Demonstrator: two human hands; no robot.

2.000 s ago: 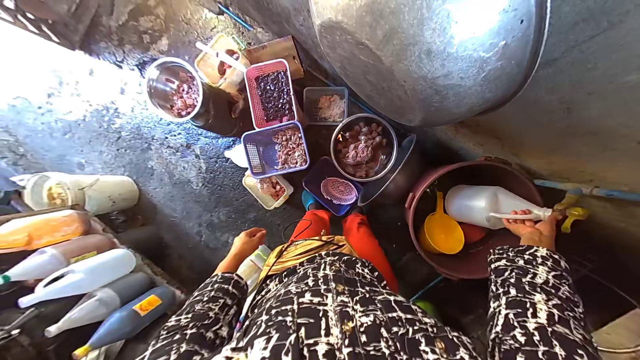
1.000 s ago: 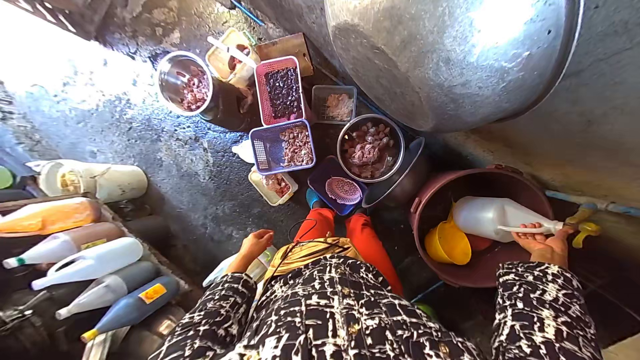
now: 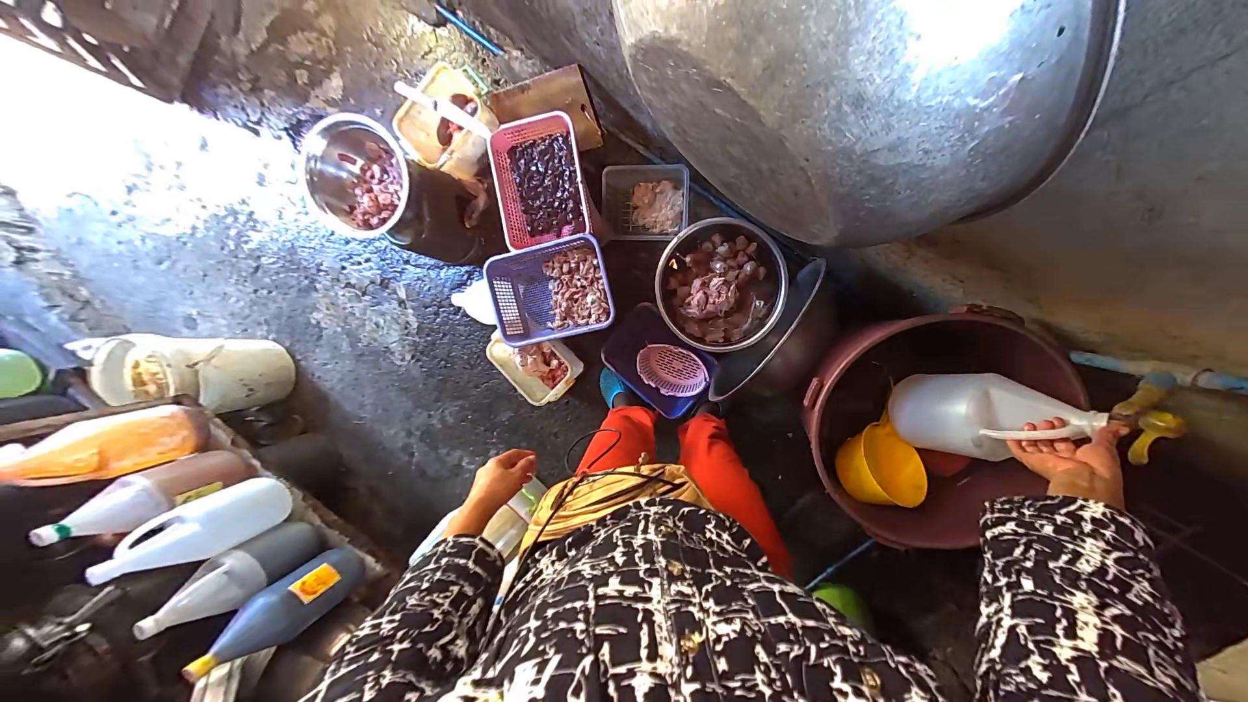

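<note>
My right hand [image 3: 1071,458] grips the handle and neck of a translucent plastic jug [image 3: 951,414], whose mouth is at a tap with a yellow handle [image 3: 1157,436]. The jug lies tilted over a maroon plastic tub [image 3: 829,390], beside a yellow plastic dipper [image 3: 880,468]. Whether water flows cannot be told. At my left side, my left hand [image 3: 505,478] is loosely curled, with no object seen in its fingers; a pale container is partly hidden beneath that forearm.
Before my feet stand a steel bowl of meat [image 3: 721,283], a purple basket [image 3: 526,297], a pink basket [image 3: 499,161] and a steel pot [image 3: 327,175]. A large metal basin [image 3: 877,117] leans by the wall. Plastic bottles [image 3: 283,604] lie at left.
My right hand and the jug have stayed at the tap. The yellow dipper has tipped over beside the jug since the earliest frame.
</note>
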